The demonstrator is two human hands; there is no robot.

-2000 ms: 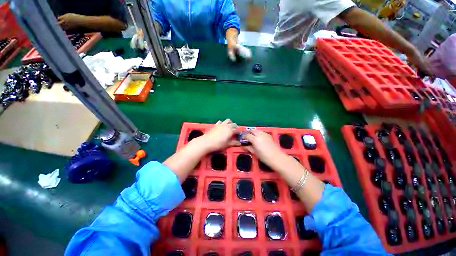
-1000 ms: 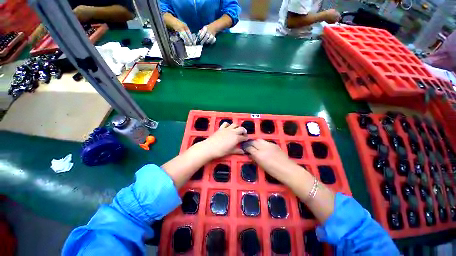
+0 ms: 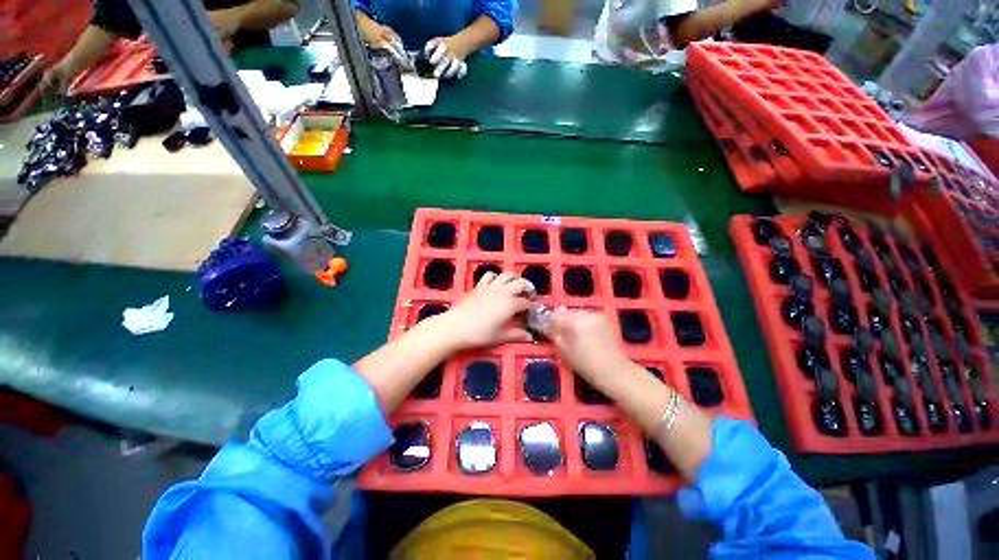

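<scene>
A red-orange tray (image 3: 548, 415) lies on the green bench in front of me, with a black glossy watch case (image 3: 480, 380) in each pocket that shows. My left hand (image 3: 490, 312) and my right hand (image 3: 583, 341) meet over the third row. Their fingertips close on a small dark unit (image 3: 538, 318) with a shiny part on it, at or just above a pocket. The fingers partly hide the unit, so I cannot tell if it is lifted out.
A second tray (image 3: 818, 435) of units with round parts lies right, stacked trays (image 3: 789, 104) behind. A metal post (image 3: 236, 120), blue ribbed object (image 3: 239, 276), orange knob (image 3: 332, 271), crumpled tissue (image 3: 147, 316), orange box (image 3: 316, 142) and brown board (image 3: 131, 219) are left. Workers sit opposite.
My hands have moved from the tray's top row down to the third row, still together. The view has shifted, showing the tray's near edge. The worker opposite now has both gloved hands together.
</scene>
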